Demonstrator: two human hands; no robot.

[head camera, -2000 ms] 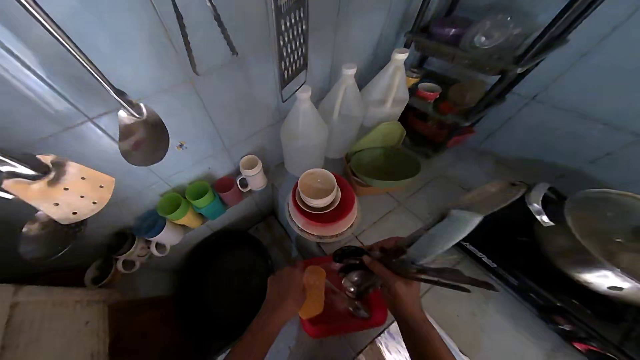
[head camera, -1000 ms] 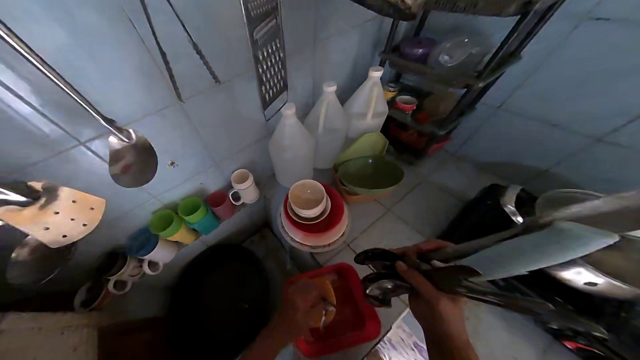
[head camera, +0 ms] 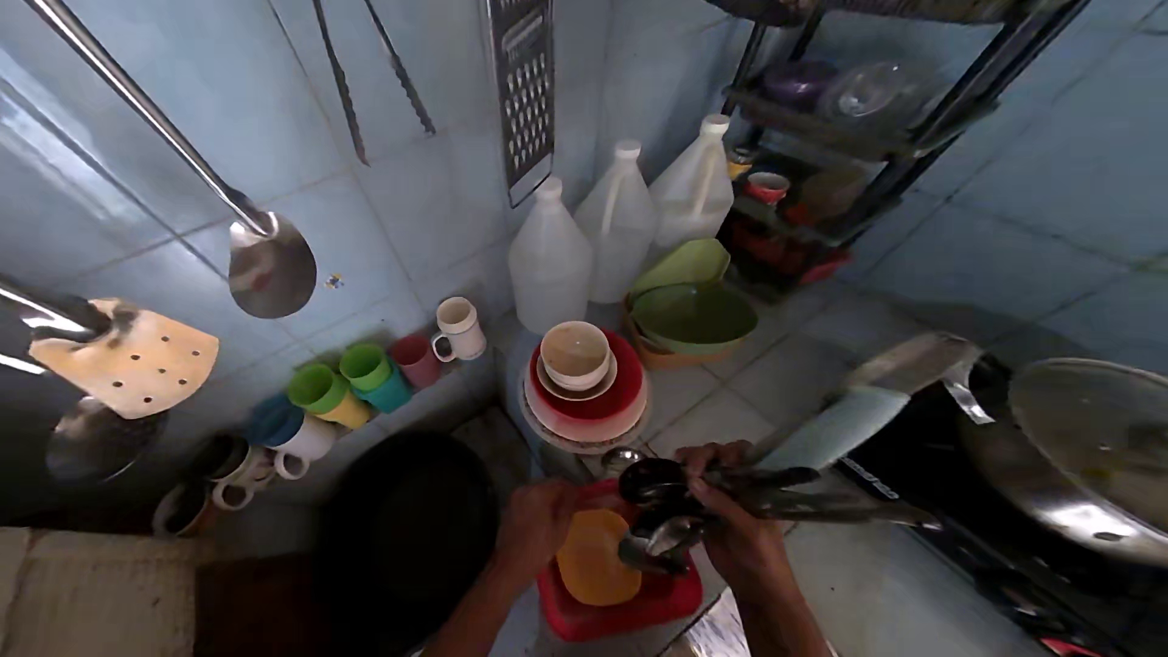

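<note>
My right hand [head camera: 739, 520] is closed around a bundle of utensils: dark-handled knives with a broad knife blade [head camera: 830, 429] pointing up and right, and several metal spoons [head camera: 671, 537] whose bowls point left. My left hand [head camera: 538, 525] is at the left edge of a red plastic basin [head camera: 584, 620], its fingers beside an orange plastic piece [head camera: 598, 558] inside the basin; its grip is partly hidden. Just behind the basin stands a stack with a red bowl [head camera: 630, 365] and small white bowls [head camera: 577, 358] on top.
A black basin [head camera: 411, 538] lies left. Mugs and cups [head camera: 319, 392] line the wall ledge. Plastic jugs [head camera: 550, 265] and green baskets [head camera: 698, 315] stand behind. At right, a stove [head camera: 912, 493] bears a lidded pot [head camera: 1077, 456]. A shelf rack [head camera: 821, 128] occupies the back corner.
My left hand has moved from inside the red basin to its left edge. The utensil bundle in my right hand has moved left, its spoon bowls now over the basin.
</note>
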